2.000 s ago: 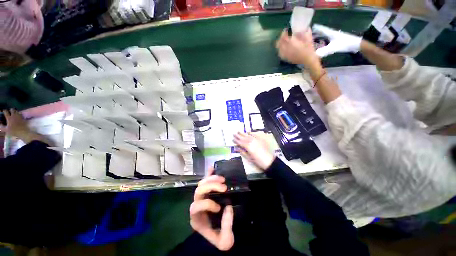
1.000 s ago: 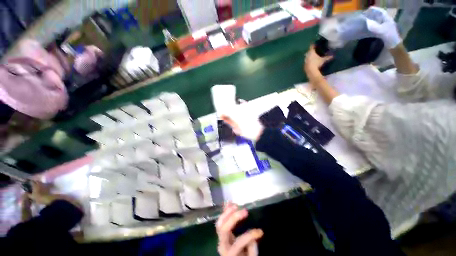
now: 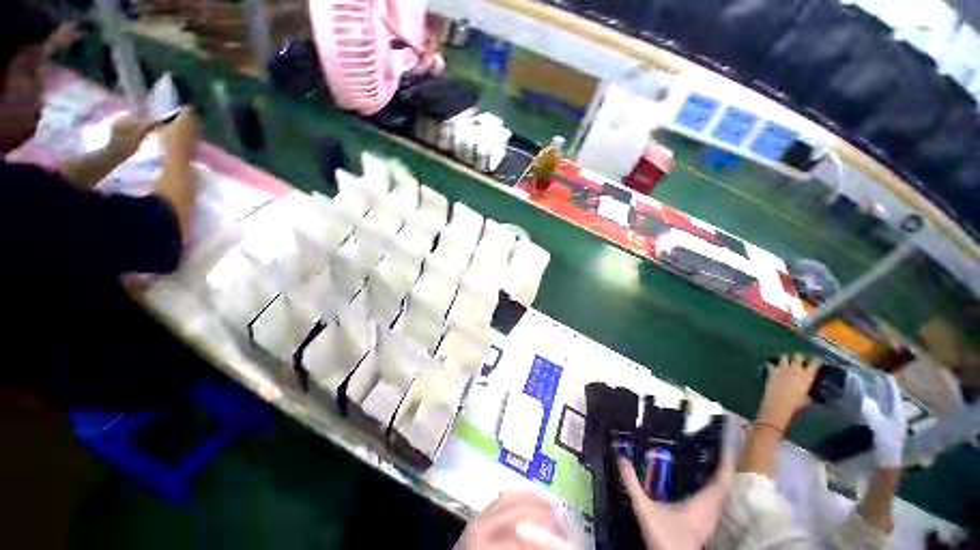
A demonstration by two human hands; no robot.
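Note:
My right hand [image 3: 682, 514] is over the black flat carton blanks [image 3: 602, 446] at the bottom right, thumb and fingers around a blank with a blue-and-red oval picture. My left hand [image 3: 518, 522] is blurred and cut off by the bottom edge; whether it holds anything cannot be told. A block of formed open boxes [image 3: 371, 312] with raised white lids and black outer sides stands left of the blanks. A white card [image 3: 521, 421] lies between the block and the blanks, on the printed bench covering [image 3: 580, 355].
A green conveyor belt [image 3: 618, 285] runs beyond the bench. A person in dark clothing [image 3: 86, 231] works at left. Another person's bare hand [image 3: 790, 385] and white-gloved hand [image 3: 888, 419] hold a wrapped item at right. A pink fan [image 3: 355, 54] and blue stool [image 3: 161, 440] are also in view.
The view has swung and tilted. My right hand has gone from a box with a raised white flap to the blanks. My left hand has moved near the bench's front edge.

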